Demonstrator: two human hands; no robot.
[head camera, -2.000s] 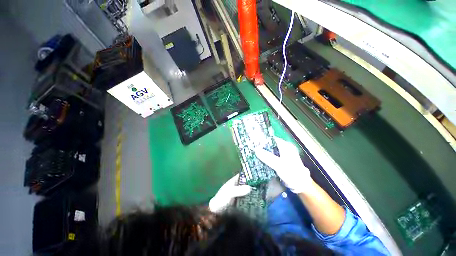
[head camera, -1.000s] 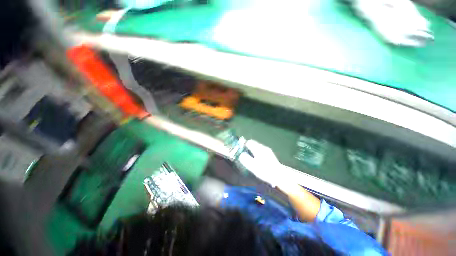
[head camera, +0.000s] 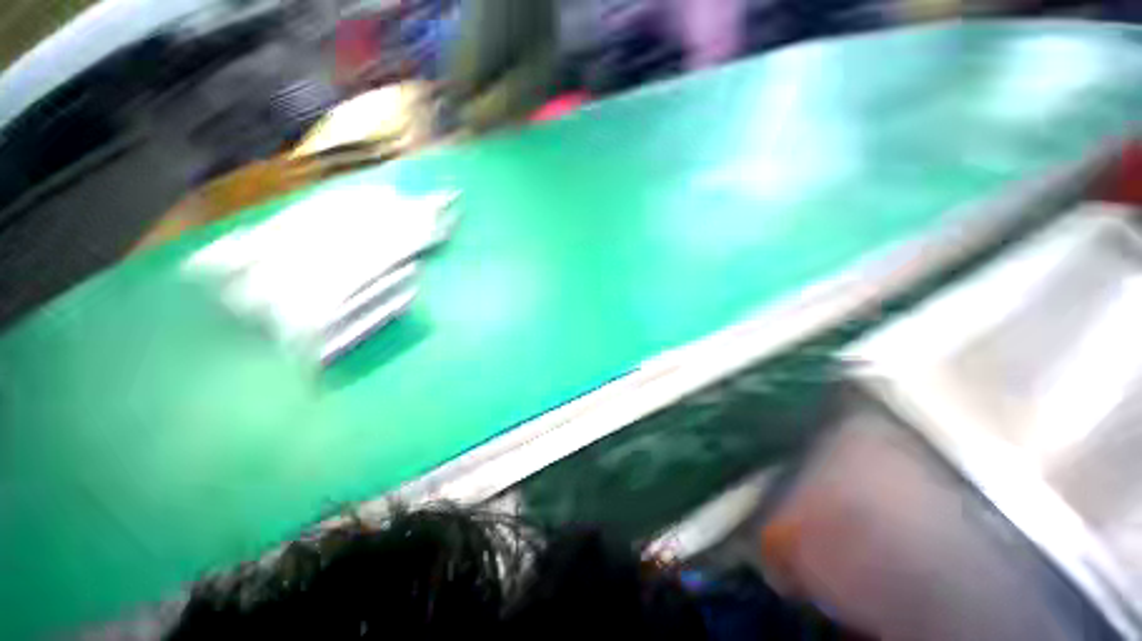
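Observation:
The head view is strongly blurred. Neither of my hands can be made out. Nearest in front of me is the bright green bench (head camera: 551, 288), which crosses the view from lower left to upper right. A white pile (head camera: 338, 257), which looks like the spare gloves, lies on its left part. Below the bench's pale edge, a strip of the dark green conveyor (head camera: 626, 470) shows, with blurred pale-green shapes on it that look like circuit boards. My hair covers the bottom edge of the view.
A white tray or bin (head camera: 1077, 363) is at the right, beside a blurred pinkish-grey surface (head camera: 914, 526). A yellowish object (head camera: 363, 122) is at the bench's far edge. Blurred dark, pink and red shapes lie beyond it. A red object is at the right rim.
The view has swung right and up, away from the small table, scrap trays and orange cover plate. Both hands and the board held earlier are out of sight. The glove pile is now at left.

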